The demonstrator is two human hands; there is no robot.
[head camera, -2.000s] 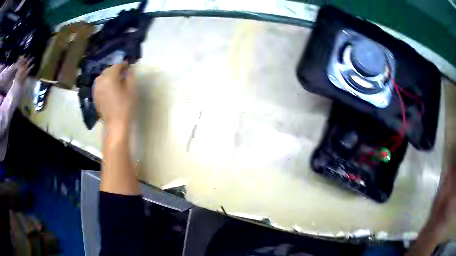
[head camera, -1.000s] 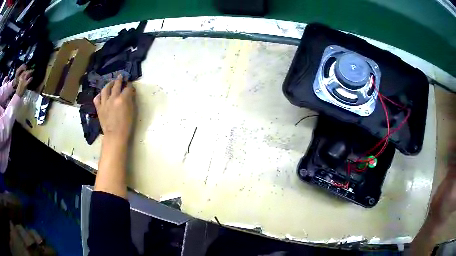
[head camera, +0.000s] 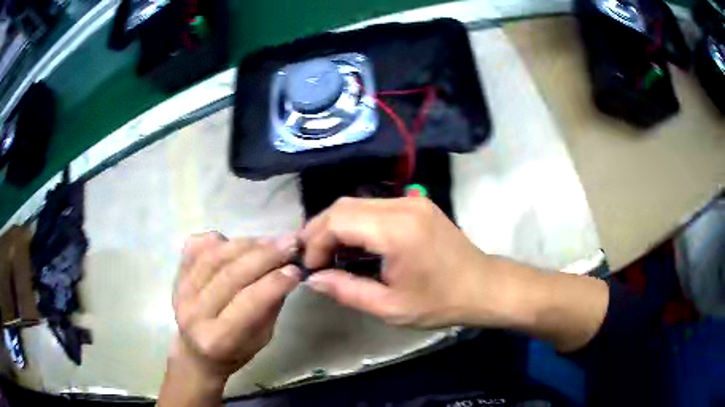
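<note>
My left hand (head camera: pixel 226 298) and my right hand (head camera: pixel 397 258) meet in front of the rear housing, fingertips together on a small dark piece (head camera: pixel 302 269), mostly hidden by the fingers; it looks like a foam pad. The black rear housing (head camera: pixel 433 171) lies behind my right hand, which covers much of it; the green round part (head camera: pixel 416 191) shows above the hand. The front housing (head camera: pixel 453 71) lies beyond it, with the silver speaker driver (head camera: pixel 324 99) on its left part. Red speaker wires (head camera: pixel 409 135) run between the two housings.
The pad pile (head camera: pixel 62 254) lies at the bench's left, beside the cardboard box (head camera: pixel 16 274). Other open speakers stand on the green conveyor (head camera: pixel 262 24) at the upper left. Another open speaker (head camera: pixel 628 87) is at the upper right by tan cardboard (head camera: pixel 548 79).
My left hand has left the pad pile and come to the middle. My right hand has come in from the right edge to meet it. The view has turned right, so the speaker appears further left.
</note>
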